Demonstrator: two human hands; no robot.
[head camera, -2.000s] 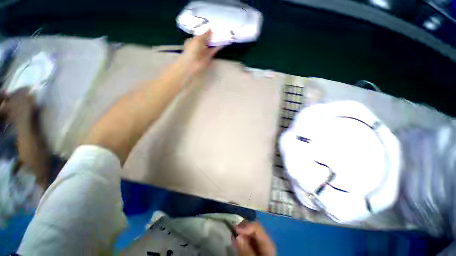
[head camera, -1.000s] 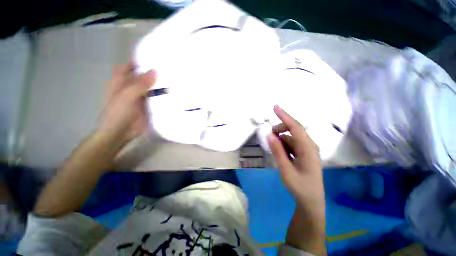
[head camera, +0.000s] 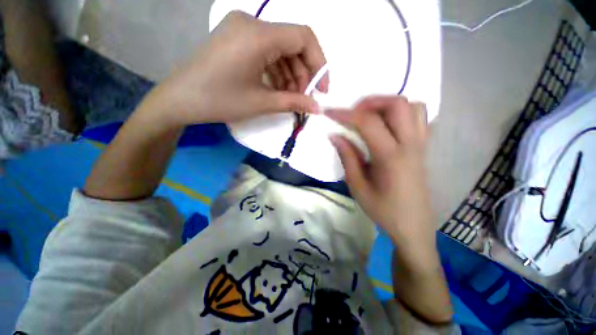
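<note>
A white housing plate (head camera: 356, 39) lies at the bench's front edge, its top cut off by the picture. A dark lead (head camera: 409, 49) curves around it. My left hand (head camera: 274, 72) pinches a white lead (head camera: 316, 79) between thumb and fingers over the plate. My right hand (head camera: 385, 137) meets the left fingertips; its index finger and thumb are by the white lead, but what it holds is hidden and blurred. Below the fingertips, a red-and-black lead with a dark sleeved end (head camera: 288, 144) points to the plate's near edge.
Stacked wired housings (head camera: 568, 163) stand at right, with a slim black tool (head camera: 567, 196) lying on top. A black mesh strip (head camera: 516, 137) runs between them and the plate. A white wire (head camera: 483, 25) trails on the bench. Another person's arm (head camera: 39, 59) is at upper left.
The plate now lies in front of me, where one second ago my left hand held its left edge. Both hands have come together over its near part. The view has shifted and turned.
</note>
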